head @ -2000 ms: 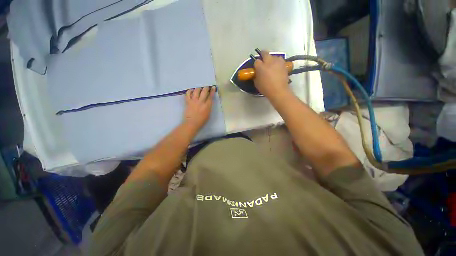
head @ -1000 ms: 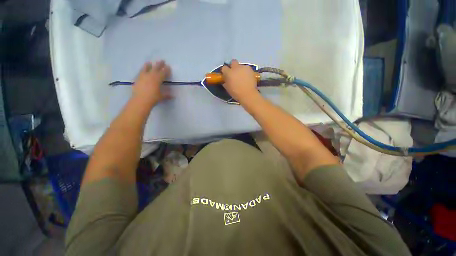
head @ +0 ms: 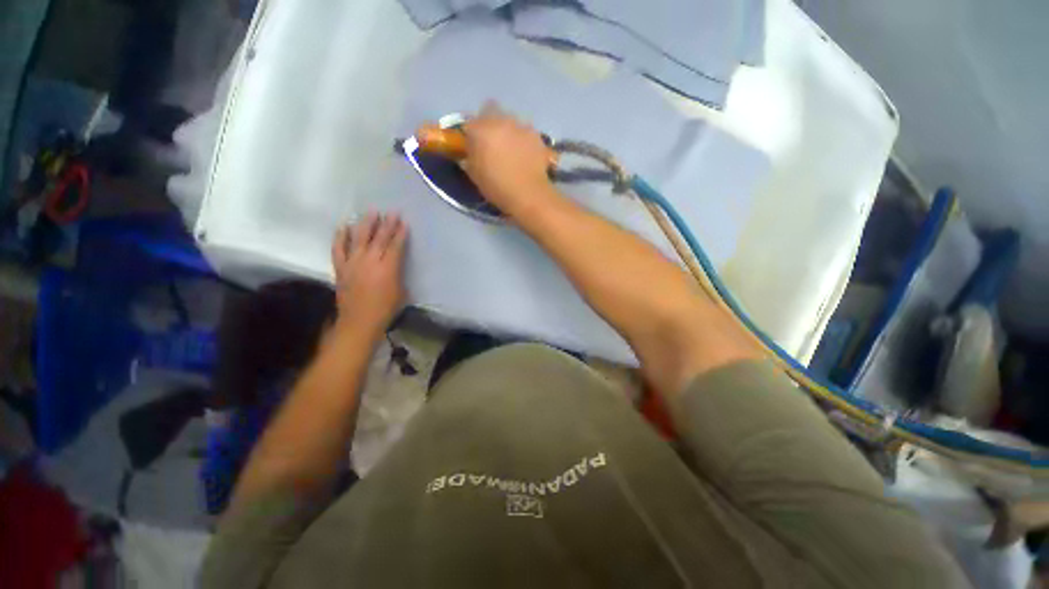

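The steam iron [head: 446, 184] lies on the light blue-grey garment panel [head: 506, 270], near its left end, its pale-rimmed tip pointing left. My right hand [head: 503, 159] is closed around the iron's orange-brown handle [head: 443, 142]. My left hand [head: 370, 270] lies flat with fingers slightly apart at the panel's lower left edge, below and left of the iron, holding nothing. A short dark bit of the seam shows at the iron's tip; the rest is hidden by the iron, my right hand and arm.
Further blue-grey pieces [head: 644, 46] lie at the table's far side. The blue and tan hoses [head: 690, 247] run off right over the white table cover [head: 282, 150]. A blue crate [head: 98, 345] and a red item [head: 40, 524] are at lower left.
The iron in my right hand has moved left along the seam to the panel's left end. My left hand has come off the seam to the panel's near left edge. The view has turned and shifted left.
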